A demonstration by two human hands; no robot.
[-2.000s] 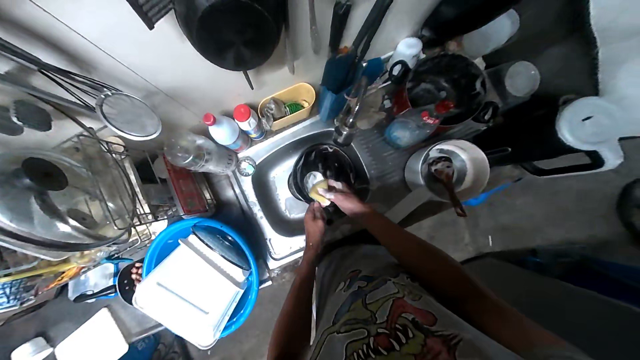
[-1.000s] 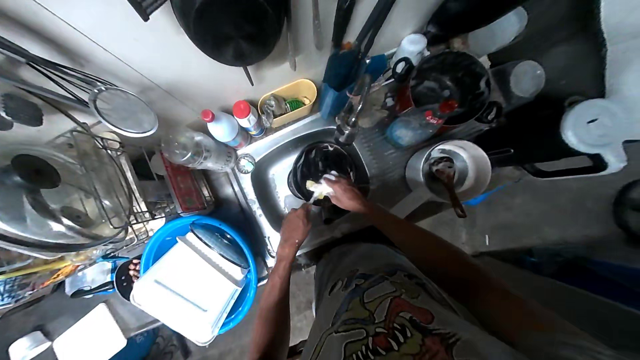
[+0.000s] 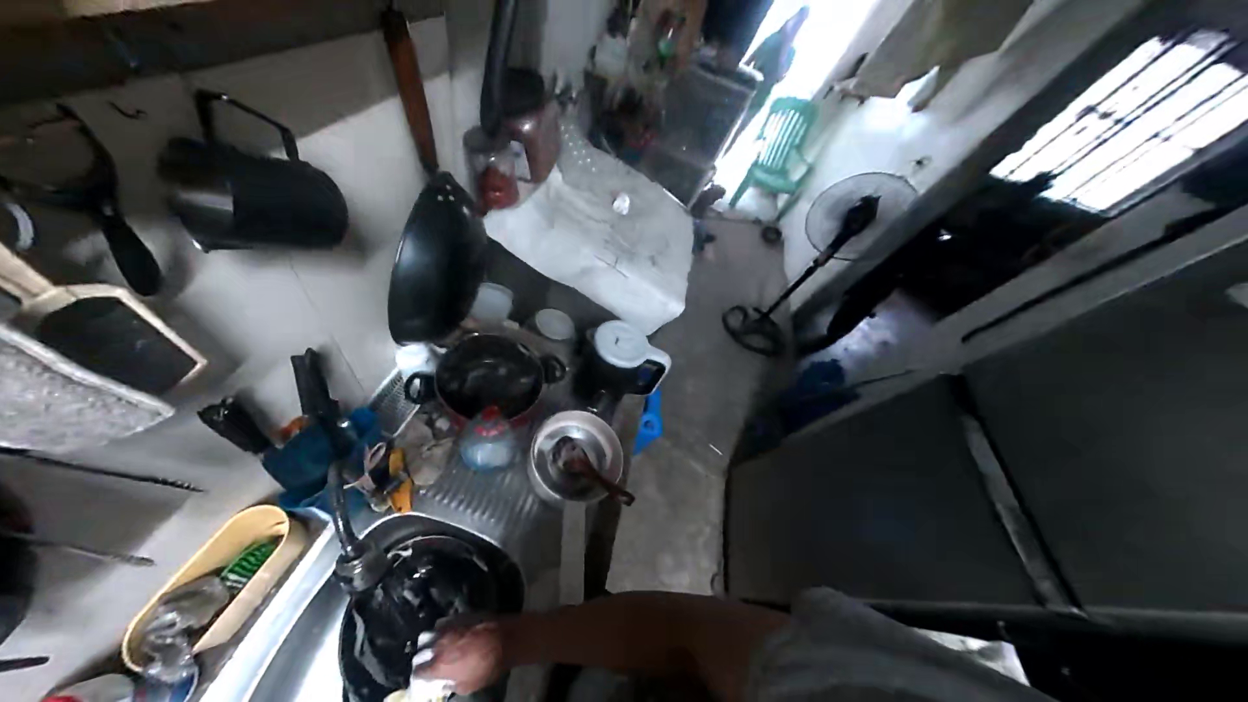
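Note:
My right hand is low in the view, its fingers closed on a soapy, pale yellowish sponge that the bottom edge partly cuts off. It is over a black pot with foam on its inner wall, in the metal sink. The faucet stands at the pot's upper left. My left hand is out of view. A yellow oblong tub with a green scrubber sits left of the sink.
Behind the sink, the ribbed drainboard bears a dark two-handled pot, a plastic bottle and a light pot with a brown-handled utensil. A white-lidded pitcher stands beyond. A pedestal fan and green chair are farther off.
The view has swung far toward the room beyond the drainboard. My left hand, seen at the sink in both earlier frames, is now out of view. My right hand still holds the sponge.

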